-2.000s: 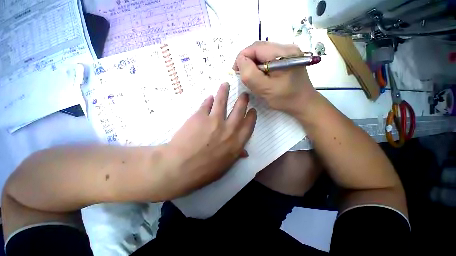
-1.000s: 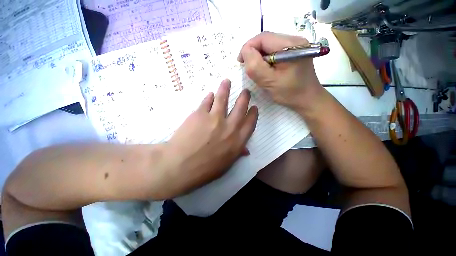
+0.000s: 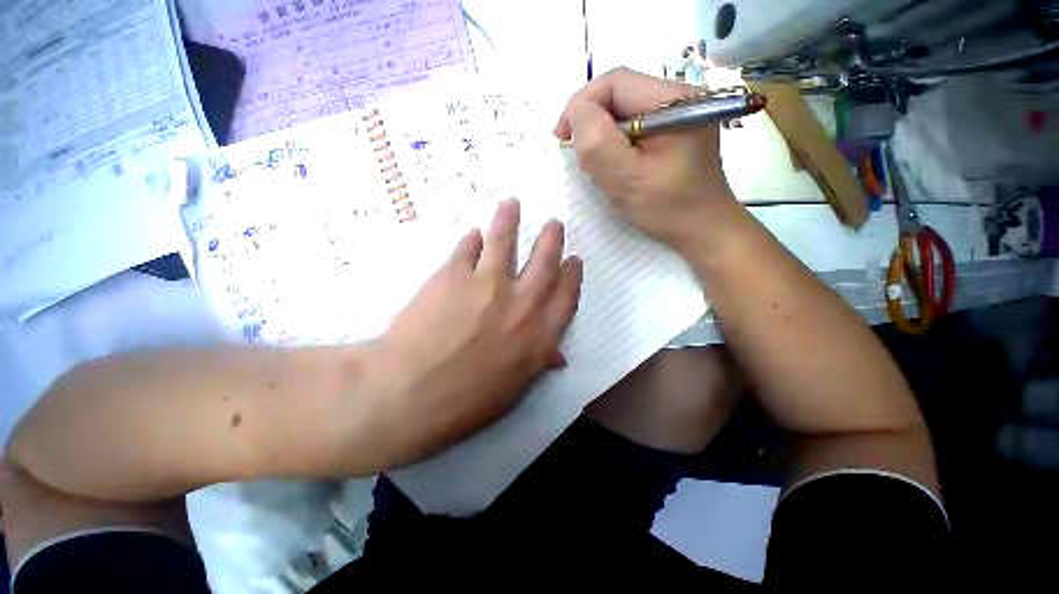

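Note:
My right hand (image 3: 650, 151) grips a silver ballpoint pen (image 3: 694, 115) with a dark red end. The fingers hide its tip, near the upper part of the lined paper (image 3: 627, 273). My left hand (image 3: 482, 308) lies flat on the lined paper with its fingers apart, holding nothing. The paper hangs over the table's front edge. An open spiral notebook (image 3: 314, 261) with blue handwriting and a copper-orange coil lies to the left, partly under my left forearm.
A pink form (image 3: 348, 58) lies behind the notebook, beside a dark rounded object (image 3: 215, 87). Printed forms (image 3: 87, 128) are at left. Orange-red scissors (image 3: 920, 279), a tan strip (image 3: 813, 151) and the sewing machine (image 3: 801, 29) are at right. A crumpled white cloth (image 3: 273, 534) is below.
My right hand and the pen have moved up the lined paper since the oldest frame. My left hand stays flat on the paper. The whole view has shifted slightly.

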